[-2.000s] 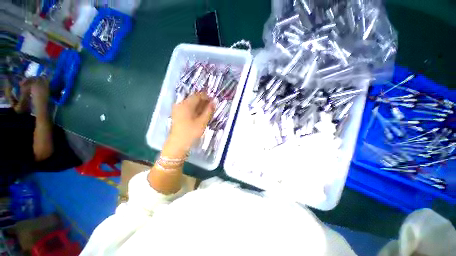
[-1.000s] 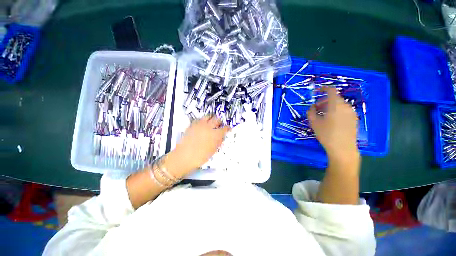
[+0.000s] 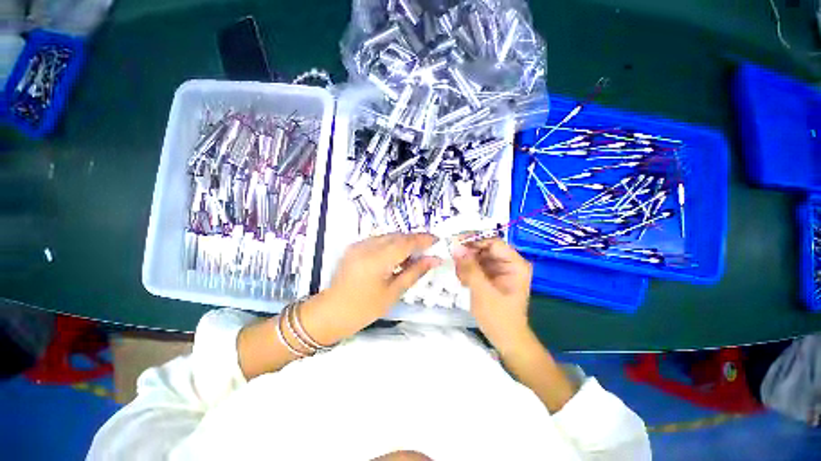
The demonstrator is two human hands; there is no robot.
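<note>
My left hand (image 3: 378, 275) and my right hand (image 3: 493, 277) meet over the near half of the white middle bin (image 3: 334, 180). My right hand pinches a thin rod piece (image 3: 491, 232) with a dark red-brown part sticking out to the right. My left fingertips close on something small and white at the rod's left end; its exact shape is hard to tell. The middle bin holds silver metal tubes (image 3: 423, 171) and bright white small parts (image 3: 432, 290). The blue right tray (image 3: 708, 203) holds loose rods. The left bin (image 3: 171, 194) holds rows of finished pieces (image 3: 248, 257).
A clear plastic bag (image 3: 446, 58) of silver tubes lies at the middle bin's far end. A dark flat object (image 3: 244, 49) and a bead strand (image 3: 312, 76) lie behind the bins. Blue trays stand far left (image 3: 43, 81) and far right (image 3: 776, 126). Red stools (image 3: 693, 378) show below.
My right hand has moved left from the blue tray to the middle bin with a rod piece. My left hand has gone from the left bin to the middle bin, meeting my right.
</note>
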